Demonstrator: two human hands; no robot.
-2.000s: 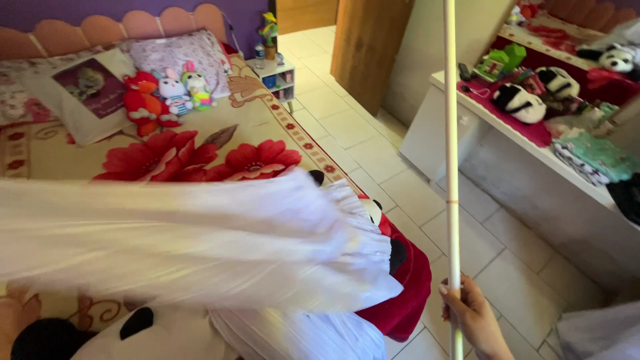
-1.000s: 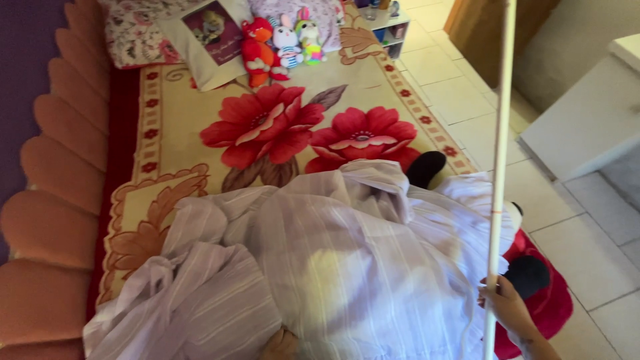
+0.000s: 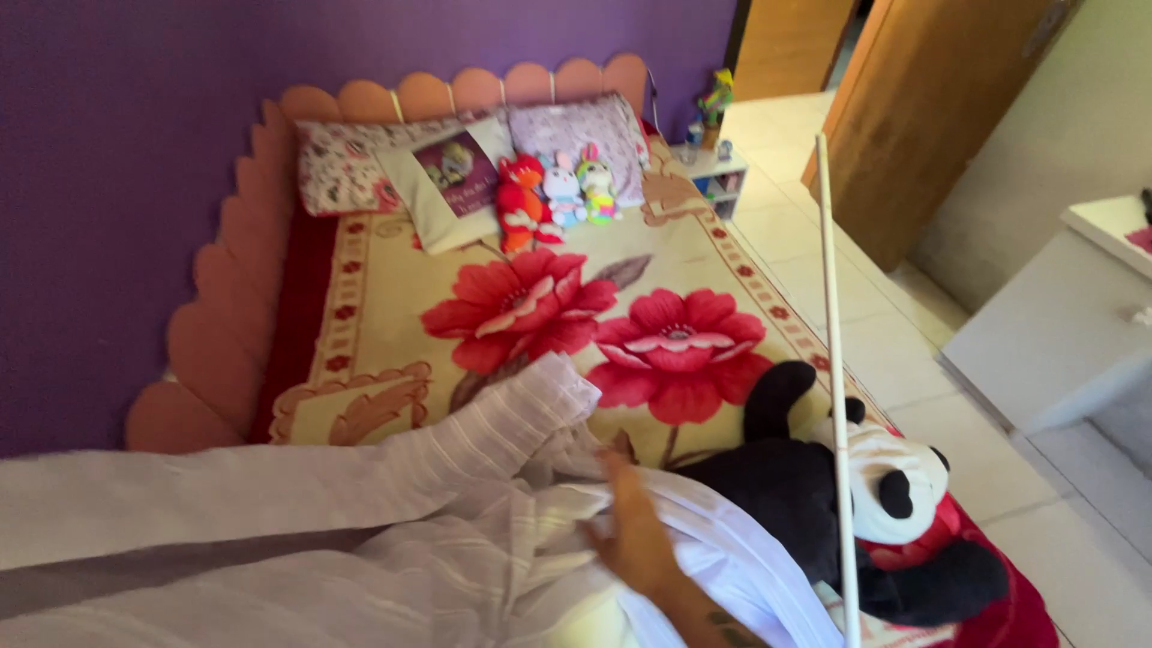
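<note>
A pale, striped, sheer cloth [image 3: 432,540] is bunched over the near part of the bed and stretches out past the left edge. My right hand [image 3: 630,531] reaches in from the lower right and touches the gathered cloth, its thumb apart from its fingers; slight blur hides the fingertips. A long pale pole [image 3: 833,342] stands nearly upright just right of this hand, its lower end out of view. No hand shows on the pole. Behind it, a black-and-white plush panda [image 3: 774,490] lies on the bed. My left hand is not in view.
The floral blanket [image 3: 558,396] covers the bed, with pillows [image 3: 342,166] and several plush toys [image 3: 564,189] at its far end. A scalloped padded headboard [image 3: 211,333] lines the purple wall. Right of the bed are a small shelf [image 3: 711,164], a wooden door [image 3: 936,117] and a white cabinet [image 3: 1053,315].
My right hand has let go of the pole and moved left onto the cloth. My left hand, seen at the bottom a second ago, has left view. More of the panda is uncovered.
</note>
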